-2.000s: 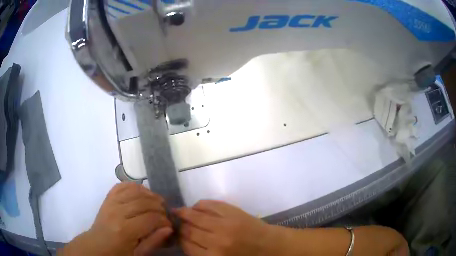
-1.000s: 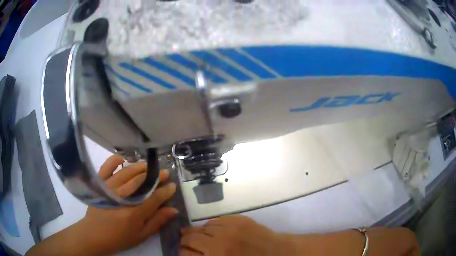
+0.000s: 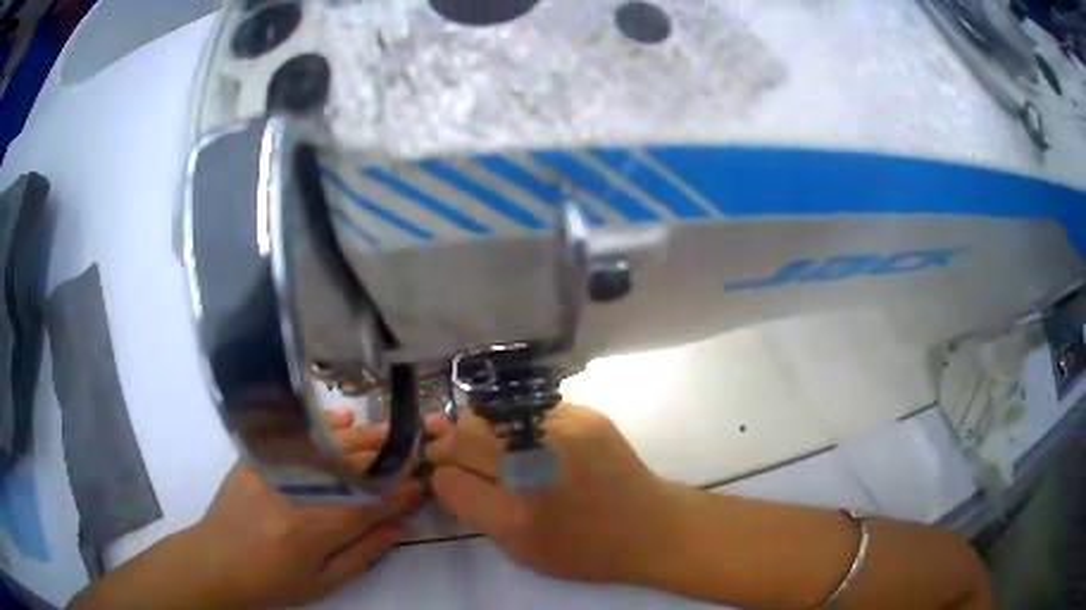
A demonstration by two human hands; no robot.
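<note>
The white sewing machine head [image 3: 476, 286] with its chrome guard [image 3: 244, 286] covers much of the work area. My left hand [image 3: 298, 518] lies at the left of the needle area, its fingers partly hidden by the guard. My right hand [image 3: 560, 495] is just right of it, below the dark thread tension assembly [image 3: 510, 393], with thumb and finger closed together. Only a small dark bit of the grey fabric piece [image 3: 424, 465] shows between the fingertips of both hands. The needle, the presser foot and most of the piece are hidden.
A stack of dark grey pieces [image 3: 18, 310] lies at the far left, with a flat grey piece [image 3: 101, 411] beside it. White cloth scraps [image 3: 994, 387] lie near the machine's right base. A control panel [image 3: 1066, 361] is at the right edge.
The view has shifted so the machine head fills more of it. Both hands have moved from the front edge up to the needle area, the right hand last. The long grey strip is now mostly hidden.
</note>
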